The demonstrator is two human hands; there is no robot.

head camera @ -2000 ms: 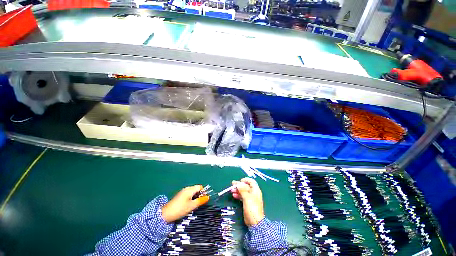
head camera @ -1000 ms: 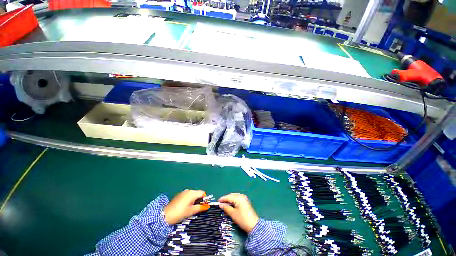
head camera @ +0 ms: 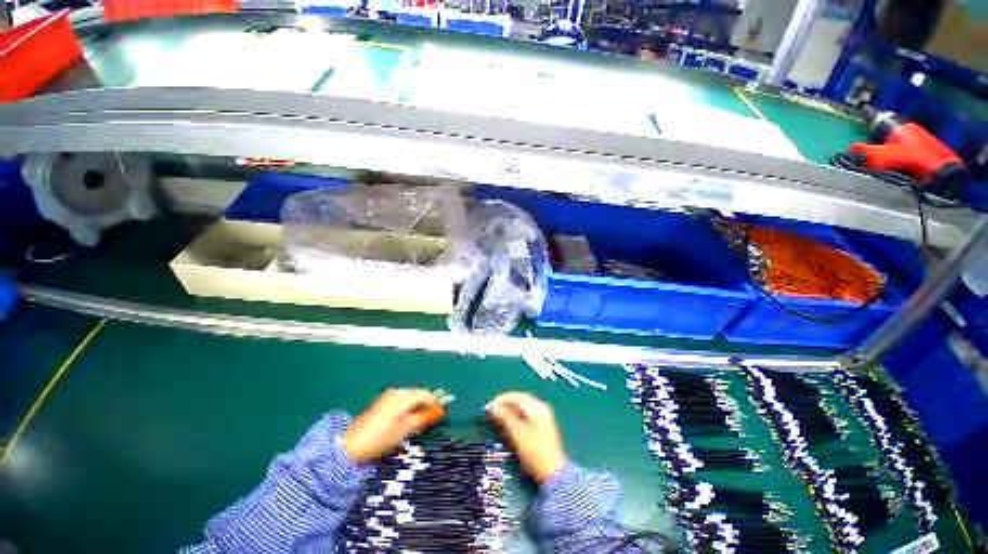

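A pile of black wire leads (head camera: 439, 503) with white and silvery ends lies on the green bench below my hands. My left hand (head camera: 390, 424) is at the pile's upper left, fingers closed on small silvery lead ends, with an orange patch at the fingers. My right hand (head camera: 529, 429) is at the pile's upper right, thumb and finger pinched together; a tiny pale tip shows there, too blurred to name. A gap lies between the hands. Loose white sleeves (head camera: 558, 366) lie by the rail.
More leads (head camera: 704, 433) lie in rows at right. Behind the rail (head camera: 325, 330) stand a cream tray (head camera: 325, 290), a clear plastic bag (head camera: 504, 271), a blue bin (head camera: 639, 307) and another with orange parts (head camera: 813, 265). A red-orange corded tool (head camera: 910, 152) lies at upper right.
A second ago the hands met over a white piece at the pile's top. Now they are apart, both slightly higher, the right one further right. The white piece no longer shows between them.
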